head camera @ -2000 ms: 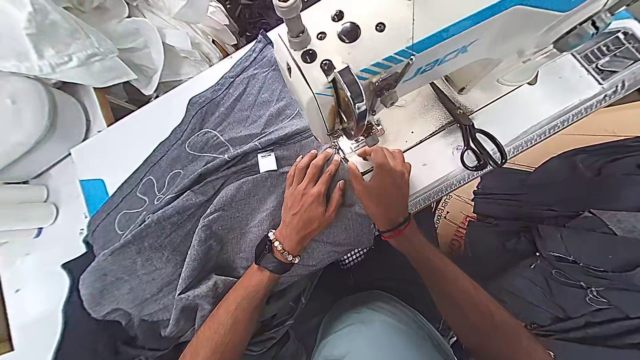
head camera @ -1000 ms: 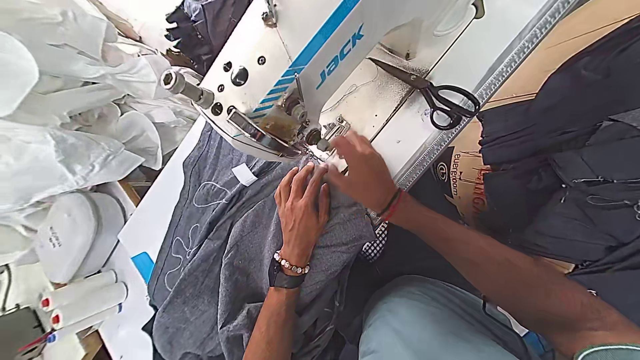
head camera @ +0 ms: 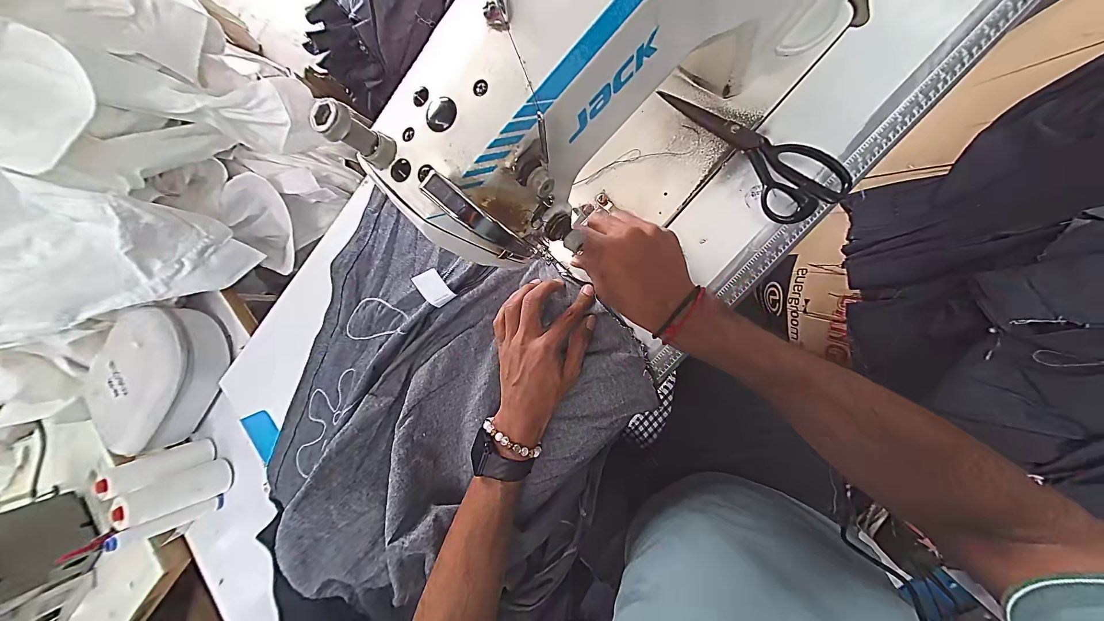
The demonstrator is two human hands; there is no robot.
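A grey woven garment (head camera: 457, 371) with a small white label (head camera: 433, 288) lies under the head of a Jack sewing machine (head camera: 552, 78), its edge at the needle area. Flat on that cloth rests my left hand (head camera: 539, 345), fingers pointing toward the presser foot, a beaded bracelet and dark band at its wrist. My right hand (head camera: 636, 266) is curled beside the needle, fingertips near a small metal part; whether it pinches anything is hidden. Black-handled scissors (head camera: 768, 159) lie on the machine bed to the right.
White fabric pieces (head camera: 112, 233) are heaped at the left, above white thread cones (head camera: 172, 483). A measuring tape (head camera: 906, 112) runs along the table's near edge. Dark garments (head camera: 1000, 285) lie on cardboard (head camera: 914, 129) at the right. My knee (head camera: 742, 552) is below the table edge.
The view has turned and shifted. My right hand, by the cloth at the presser foot two seconds ago, is now raised at the machine's needle area. My left hand stays on the garment.
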